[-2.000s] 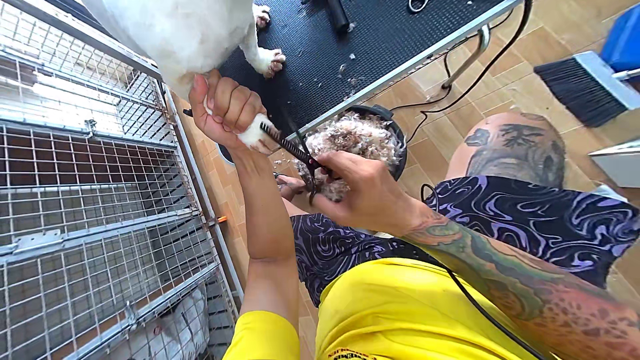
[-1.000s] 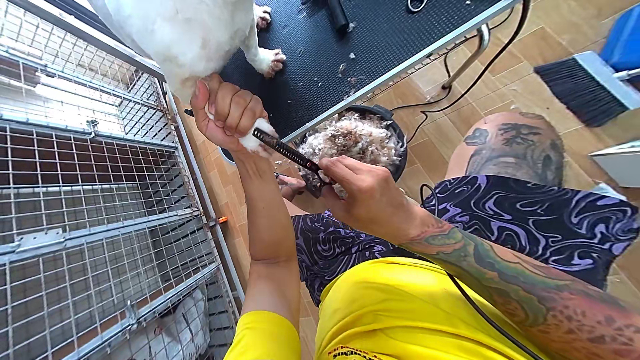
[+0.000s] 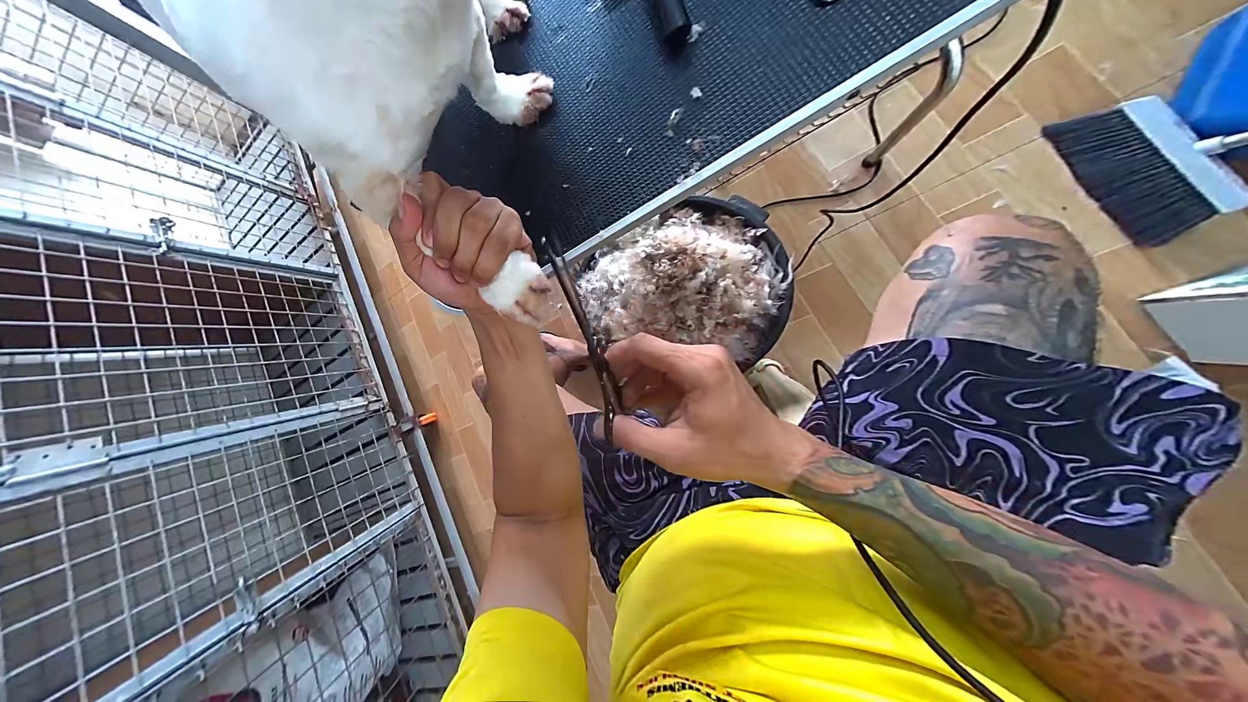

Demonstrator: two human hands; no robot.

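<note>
My left hand [image 3: 466, 239] is closed around the leg of a white-coated dog [image 3: 331, 78], and the furry paw [image 3: 517, 287] pokes out below my fingers. My right hand [image 3: 687, 405] holds dark grooming shears [image 3: 583, 322] by the finger loops. Their blades point up and lie just right of the held paw, with a small gap between. Whether the blades are parted is hard to tell. The dog's other two visible paws [image 3: 531, 97] rest on the black grooming table [image 3: 780, 68].
A black bin full of clipped fur [image 3: 682, 278] stands below the table's edge. Wire cages [image 3: 175, 390] line the left side. A broom [image 3: 1136, 166], a white box [image 3: 1204, 312] and black cables [image 3: 936, 161] are at the right. A black cylindrical object [image 3: 671, 19] lies on the table.
The shears have turned from slanting across the held paw to pointing more upward beside it. My left hand still grips the leg in about the same place.
</note>
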